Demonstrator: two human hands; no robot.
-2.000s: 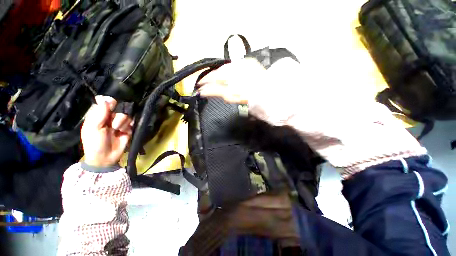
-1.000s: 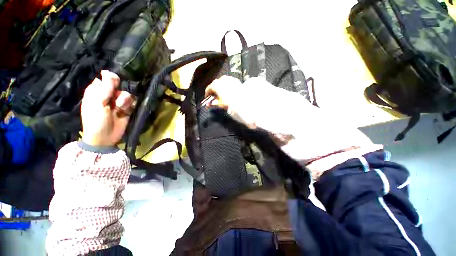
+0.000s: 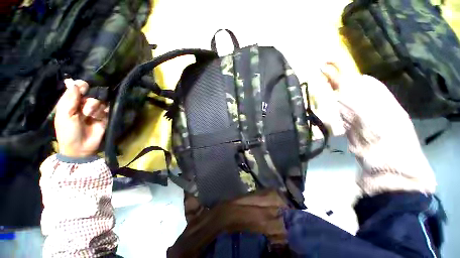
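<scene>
A camouflage backpack (image 3: 214, 116) lies back panel up against the brown apron, its carry handle loop at the top. Its left shoulder strap (image 3: 119, 95) arches out to the left; the other lies down the panel. My left hand (image 3: 83, 118) is left of the strap, palm up with fingers curled; whether it grips the strap or its webbing is unclear. My right hand (image 3: 337, 98) is right of the backpack, apart from its back panel, blurred and washed out against the bright table. What it may hold cannot be seen.
More camouflage backpacks (image 3: 108, 48) are piled at the left. Another backpack (image 3: 398, 55) stands at the upper right on the yellowish table (image 3: 181, 20). Black webbing (image 3: 146, 174) hangs at the left bag edge. Pale floor shows below.
My right hand has moved off the backpack's back panel to the right, uncovering the panel and the strap on it. My left hand stays beside the arched strap; the view has shifted slightly.
</scene>
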